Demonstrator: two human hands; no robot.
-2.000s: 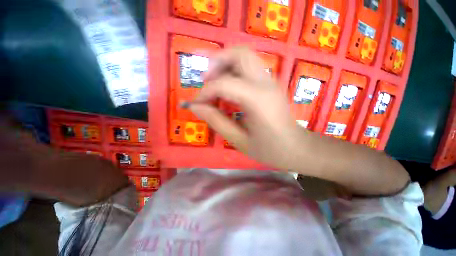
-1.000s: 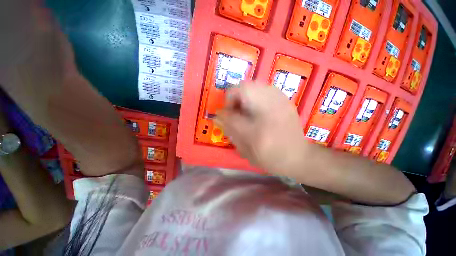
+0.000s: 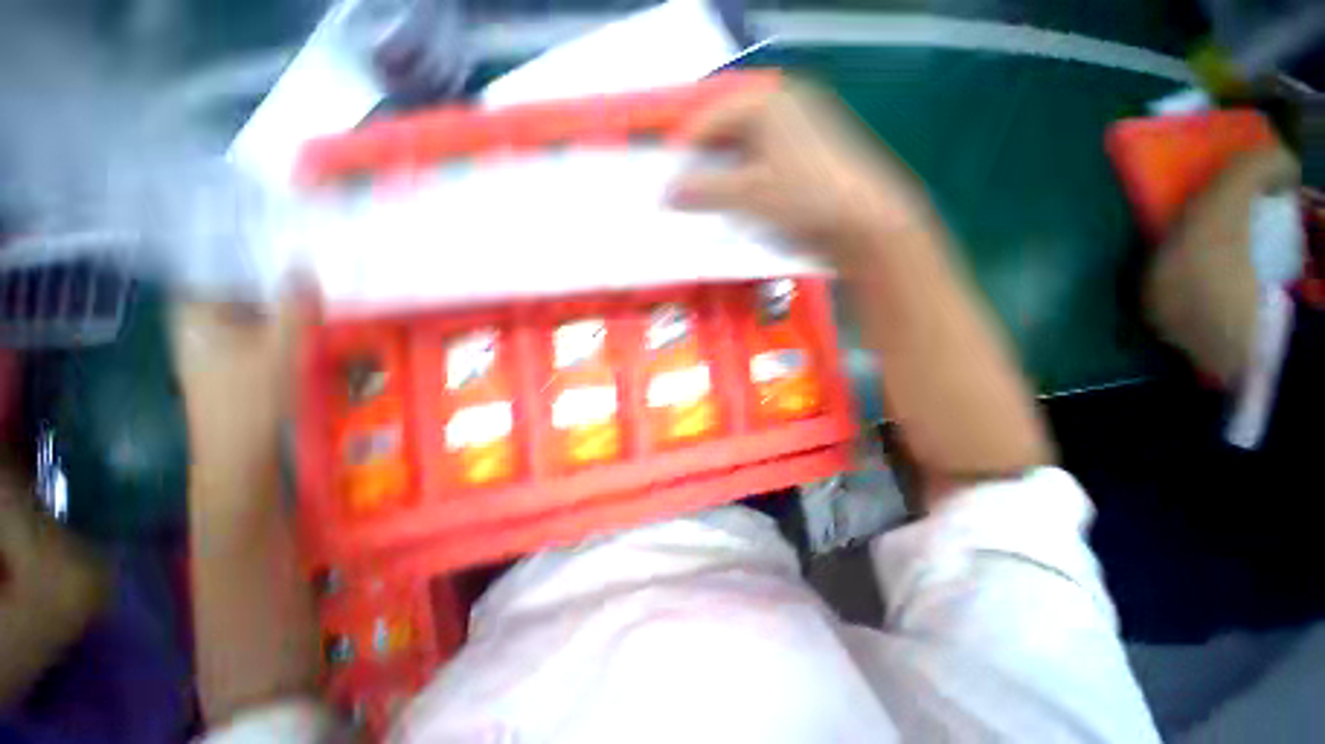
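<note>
A red-orange phone tray [image 3: 581,526] lies in front of me, its near edge by my lap. Orange phones [image 3: 584,414] with white labels sit in its near row. A white label strip [image 3: 509,240] lies across the tray and covers most of the far row; its print cannot be read. My right hand [image 3: 756,167] is at the tray's far right corner, its fingers closed at the strip's upper edge. My left hand [image 3: 225,298] is at the tray's left side, blurred and partly hidden by white material; its grip is unclear.
White sheets [image 3: 618,58] lie beyond the tray on the green table [image 3: 988,175]. Another person's hand [image 3: 1213,276] is at the right by an orange object [image 3: 1184,153]. A lower tray [image 3: 385,632] with phones is near my lap. Another person's arm [image 3: 44,581] is at the left.
The view has shifted, and the tray now appears farther left and nearly level. The white strip now covers its far row. My right hand has moved from a near-row phone to the far corner.
</note>
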